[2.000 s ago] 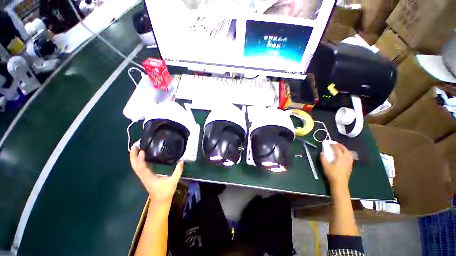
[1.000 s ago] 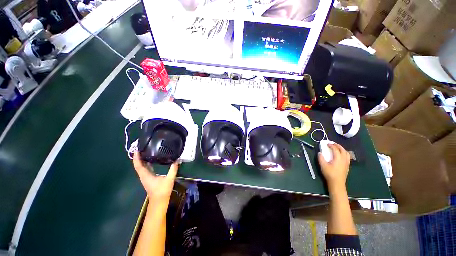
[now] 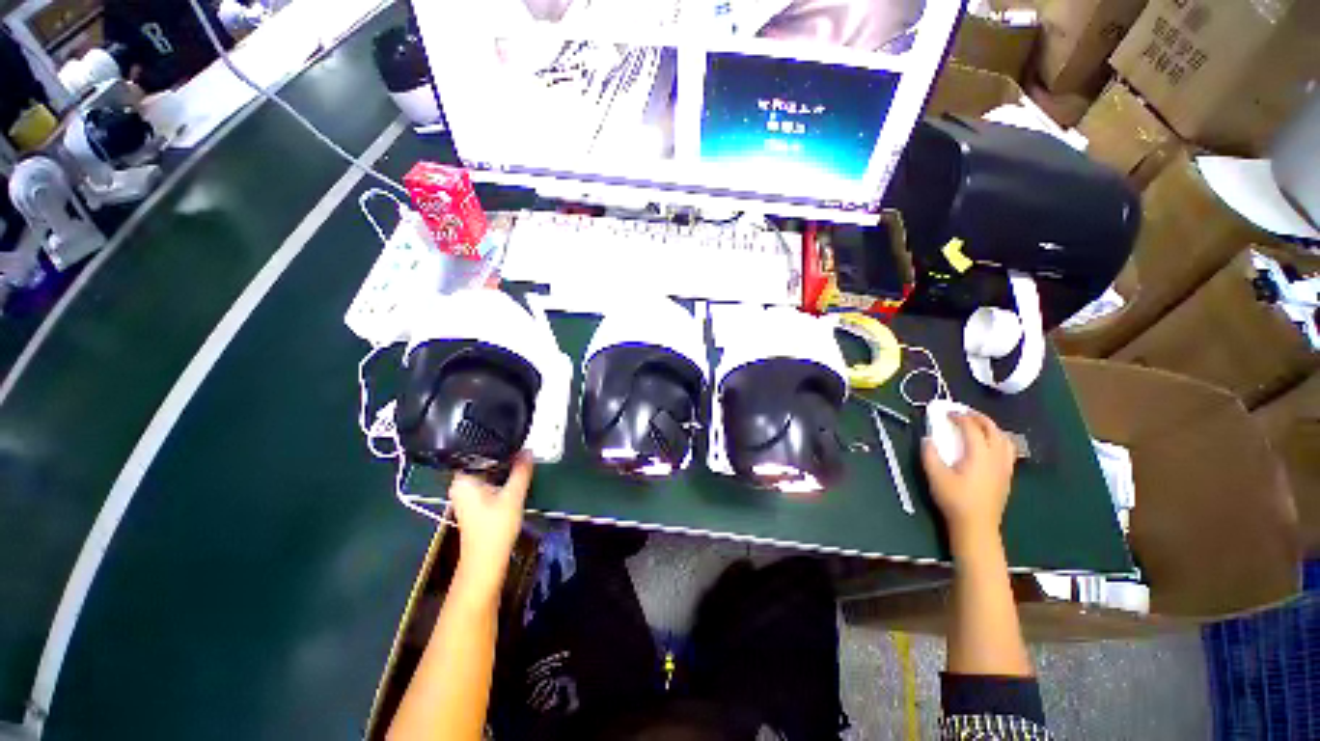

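Three dome cameras with white hoods and glossy black balls stand in a row: the left camera (image 3: pixel 471 398), the middle camera (image 3: pixel 644 405) and the right camera (image 3: pixel 782 413). My left hand (image 3: pixel 492 502) is at the lower front edge of the left camera's ball, thumb at its right side; the other fingertips are hidden under the ball. My right hand (image 3: pixel 971 471) lies over the white computer mouse (image 3: pixel 945 432) on the dark mouse pad. The monitor (image 3: pixel 680 94) shows camera views and a blue window.
A white keyboard (image 3: pixel 652 261) lies below the monitor. A red-and-white packet (image 3: pixel 446 210) stands behind the left camera. Yellow tape roll (image 3: pixel 870 352), thin grey stick (image 3: pixel 893 460) and small open box (image 3: pixel 863 268) are at the right. A black label printer (image 3: pixel 1021 210) stands behind; a green conveyor (image 3: pixel 188 478) runs left.
My left hand has moved from spanning the left camera's ball to its lower right front. A thin white cable now shows at the table edge there. My right hand stays on the mouse.
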